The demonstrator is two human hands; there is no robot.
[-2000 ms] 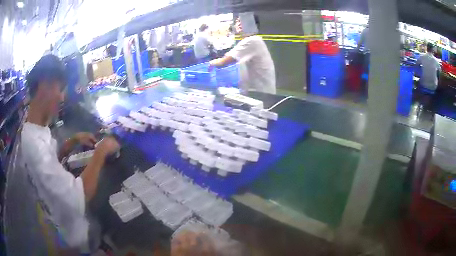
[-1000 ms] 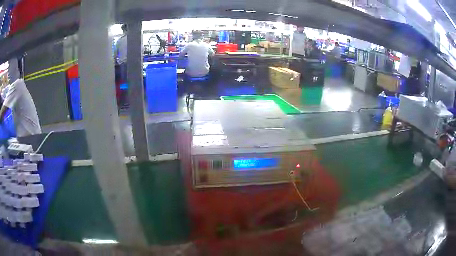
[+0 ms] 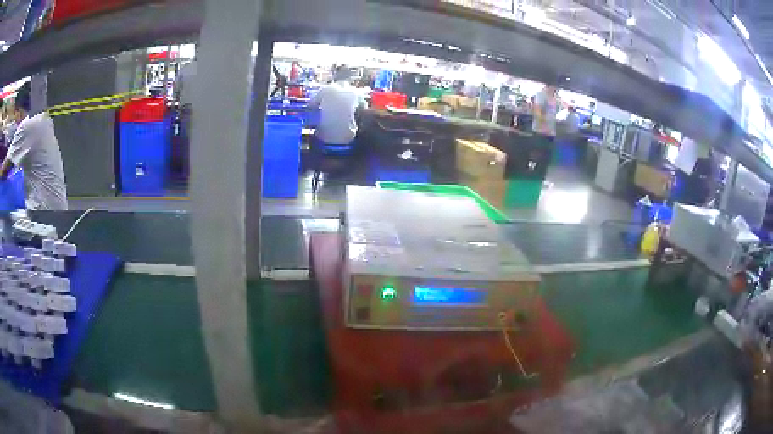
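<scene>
Neither of my hands can be made out in the head view. The hipot tester (image 3: 441, 303), a cream-grey box with a lit blue display and a green lamp at its front left, stands on a red crate (image 3: 449, 369). A thin yellow-orange test lead (image 3: 515, 352) hangs from its front right. White plastic units (image 3: 34, 305) lie in staggered rows on a blue mat (image 3: 97, 292) at the left edge. A pale translucent heap (image 3: 593, 411), blurred, lies at the bottom right.
A grey metal post (image 3: 225, 212) stands between mat and tester. The green conveyor (image 3: 140, 339) runs behind. A shelf beam (image 3: 381, 52) crosses overhead. A green tray (image 3: 475, 199) lies behind the tester. A person (image 3: 38, 161) stands at far left; another (image 3: 339, 114) sits further back.
The view has swung right from the unit rows to the tester, then shifted slightly back left. Since one second ago the tester's red lamp has gone off and a green lamp shows.
</scene>
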